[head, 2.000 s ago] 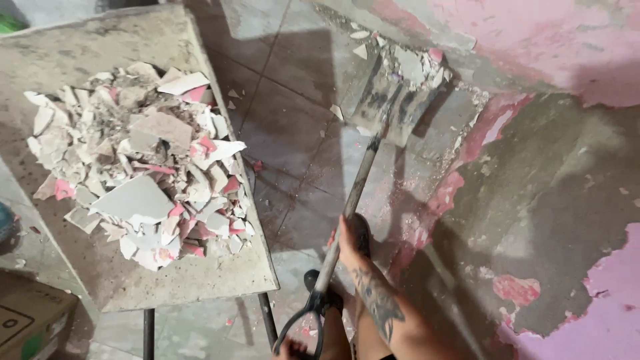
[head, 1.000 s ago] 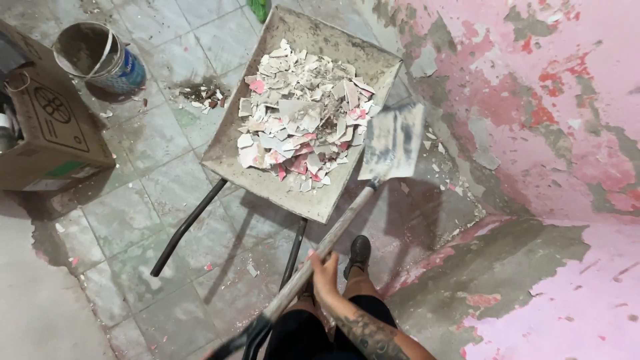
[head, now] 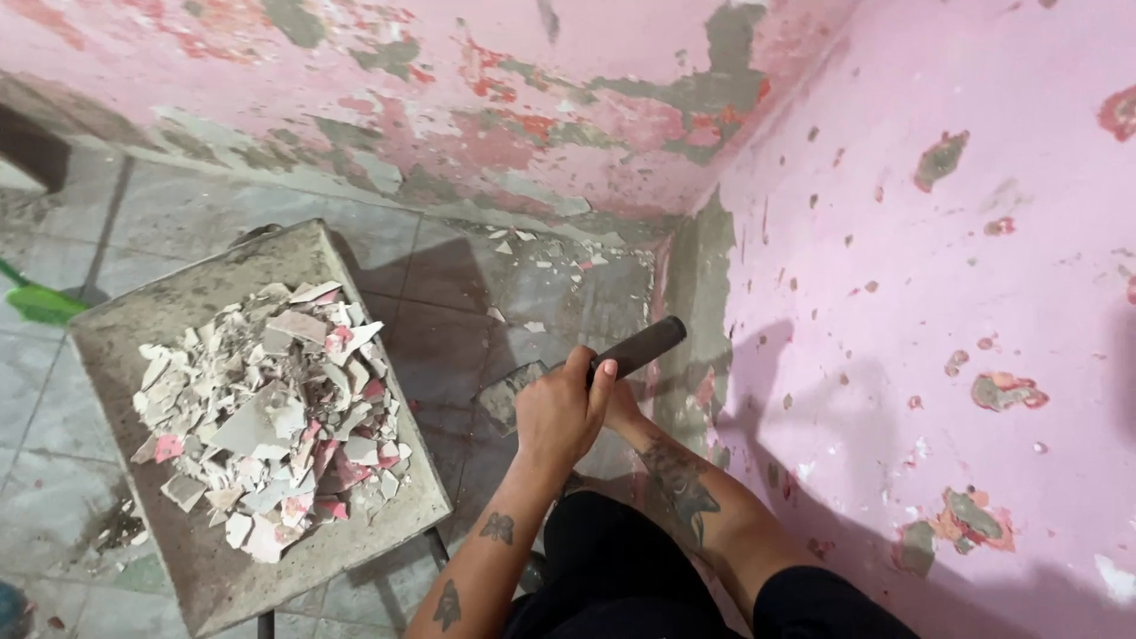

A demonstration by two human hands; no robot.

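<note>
A shovel stands steeply in front of me, seen almost from above, with its dark handle end (head: 641, 348) pointing up and right. My left hand (head: 557, 410) is closed around it just below that end. Close under and behind the left hand, my right hand (head: 623, 410) is at the shovel too, its fingers mostly hidden. Part of the dusty metal shovel blade (head: 509, 401) shows left of my left hand, low over or on the floor; the shaft between is hidden. To the left, a wheelbarrow (head: 200, 590) holds a heap of broken plaster pieces (head: 266, 417), some pink.
Small plaster chips (head: 532, 253) lie on the floor tiles along the wall base. A peeling pink wall (head: 497, 115) meets another pink wall (head: 887, 293) at the corner close on my right. A green object (head: 44, 303) lies beyond the wheelbarrow, whose dark leg (head: 438, 548) stands near me.
The shovel blade was beside the wheelbarrow's right edge with the shaft slanting; now the shovel is steep, between my legs and the corner. The view has swung right toward the corner.
</note>
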